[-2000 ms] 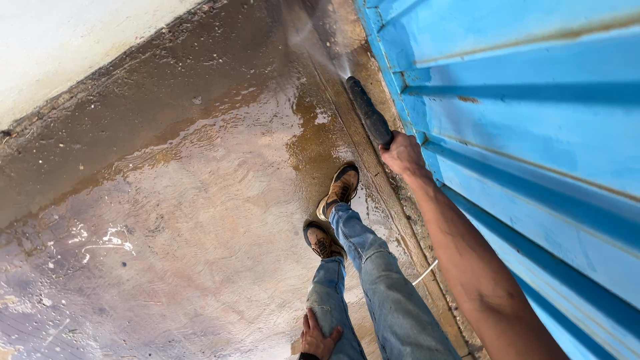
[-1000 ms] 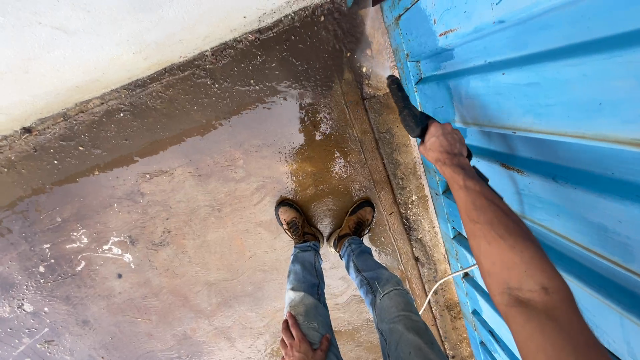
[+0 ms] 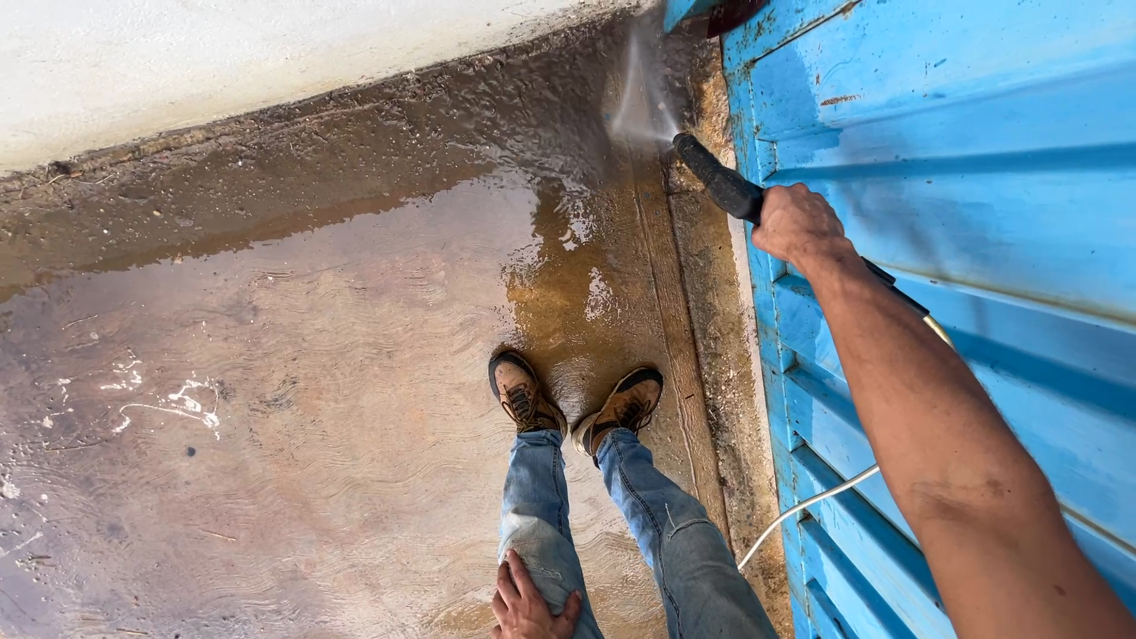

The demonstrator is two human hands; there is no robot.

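My right hand (image 3: pixel 799 222) is closed around the grip of a black pressure washer spray gun (image 3: pixel 723 182), whose nozzle points toward the upper middle of the view. A fan of water spray (image 3: pixel 641 111) leaves the nozzle and hits the wet concrete floor (image 3: pixel 355 355) near the corner. A pale hose (image 3: pixel 808 501) runs from the gun's rear end, passes behind my forearm and curves down at the right. At the bottom, my left hand (image 3: pixel 532 603) rests on the knee of my blue jeans with its fingers spread, holding nothing.
A blue ribbed metal panel (image 3: pixel 958 204) stands along the right side. A white wall (image 3: pixel 222 62) crosses the upper left, with muddy water (image 3: pixel 266 195) along its foot. A concrete seam runs beside my brown boots (image 3: pixel 524 390). White paint marks (image 3: pixel 182 404) lie at the left.
My boots, staggered two seconds ago, now stand side by side. The spray shows plainly now, while one second ago it was barely visible at the nozzle. My left hand stays on my leg.
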